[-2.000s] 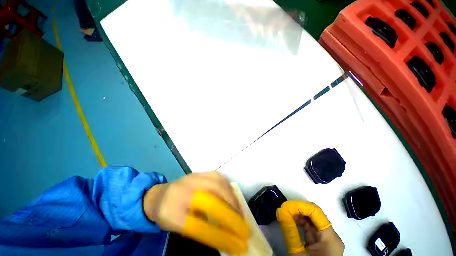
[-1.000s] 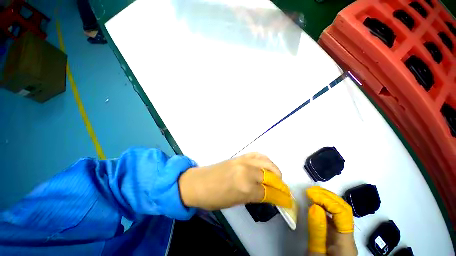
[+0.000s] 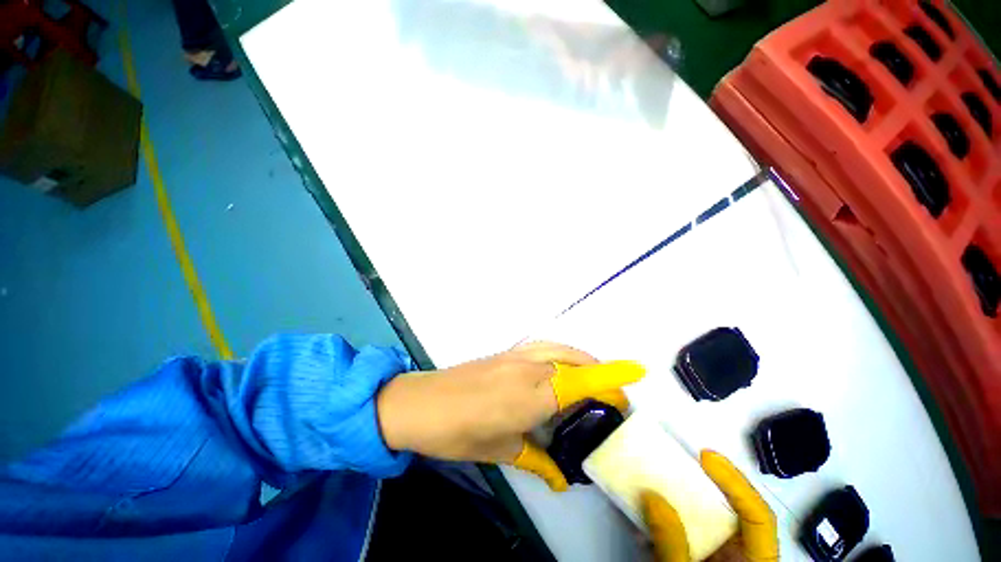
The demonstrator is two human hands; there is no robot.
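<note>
My left hand [image 3: 494, 412], in yellow finger cots with a blue sleeve, reaches in from the left. Its fingers and thumb close around the edges of a black smartwatch body [image 3: 585, 441] on the white mat. My right hand [image 3: 719, 521], at the bottom edge and partly cut off, grips a cream wiping pad [image 3: 656, 472] between yellow-covered fingers. The pad's near corner meets or overlaps the watch body's right side; contact is unclear. More watch bodies lie right of my hands, one [image 3: 718, 363] above the pad and another [image 3: 793, 442] lower right.
A watch body with a white patch [image 3: 834, 523] lies lower right, another cut off below it. Red-orange foam trays [image 3: 878, 143] hold black units at right. Clear film [image 3: 549, 49] lies on the far mat [image 3: 439, 187]. A box [image 3: 71, 132] and a person's foot [image 3: 211, 66] show at left.
The wiping pad has passed from my left hand to my right hand. My left hand has moved onto the watch body, which now shows between its fingers.
</note>
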